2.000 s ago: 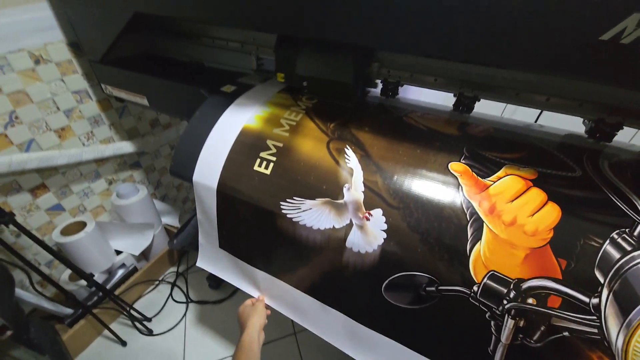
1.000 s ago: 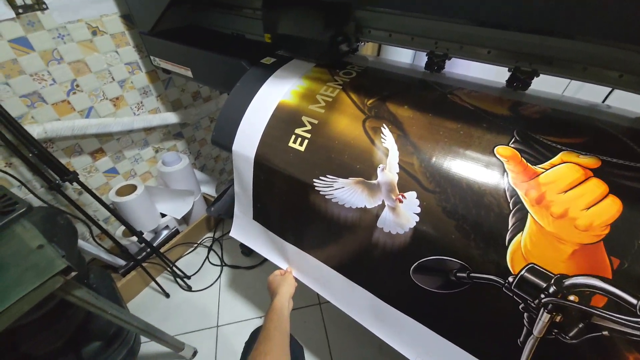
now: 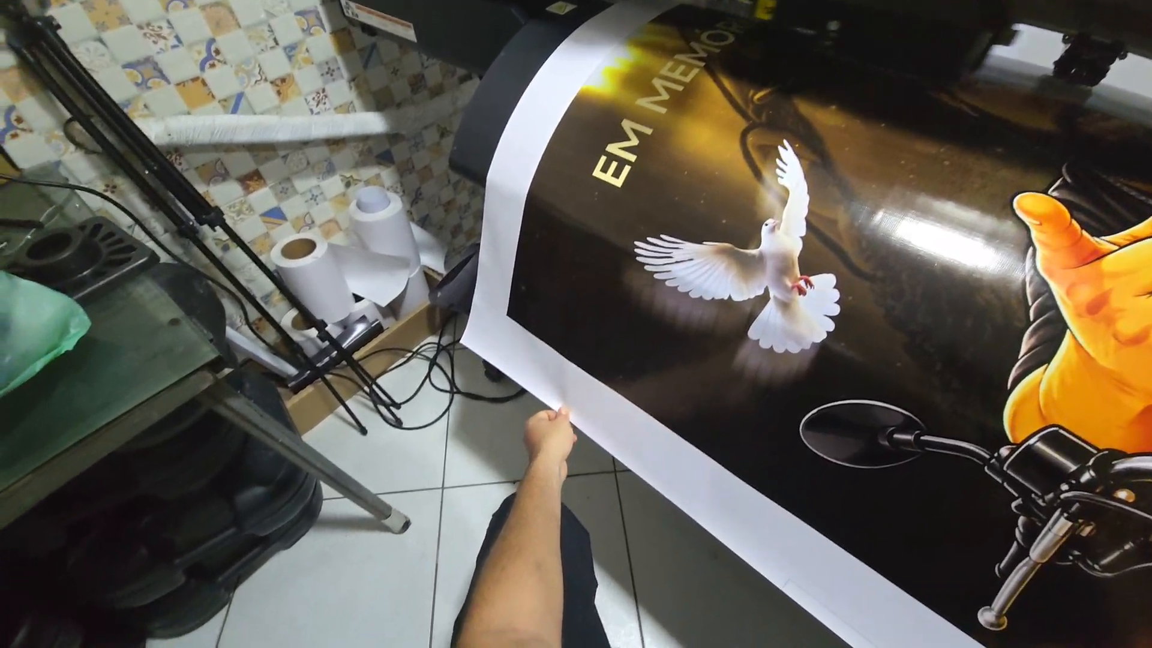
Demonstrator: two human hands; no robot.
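A glossy printed banner sheet (image 3: pixel 684 360) with a white margin comes out of a large-format printer (image 3: pixel 864 54) at the top right. Its dark print shows a white dove, gold lettering, an orange thumbs-up hand and a motorcycle handlebar with a mirror. My left hand (image 3: pixel 551 432) pinches the sheet's white front margin, near its left corner, between thumb and fingers. The forearm reaches up from the bottom of the view. My right hand is out of view.
White media rolls (image 3: pixel 310 274) stand in a wooden box by the patterned tile wall. A black tripod (image 3: pixel 211 216) and a glass-topped table (image 3: pixel 99 360) with a green plastic bag (image 3: pixel 36 328) are at the left. Black cables (image 3: pixel 441 373) lie on the tiled floor.
The view has shifted left and come closer, bringing the glass-topped table and green bag into sight. My left hand keeps its pinch on the sheet's margin.
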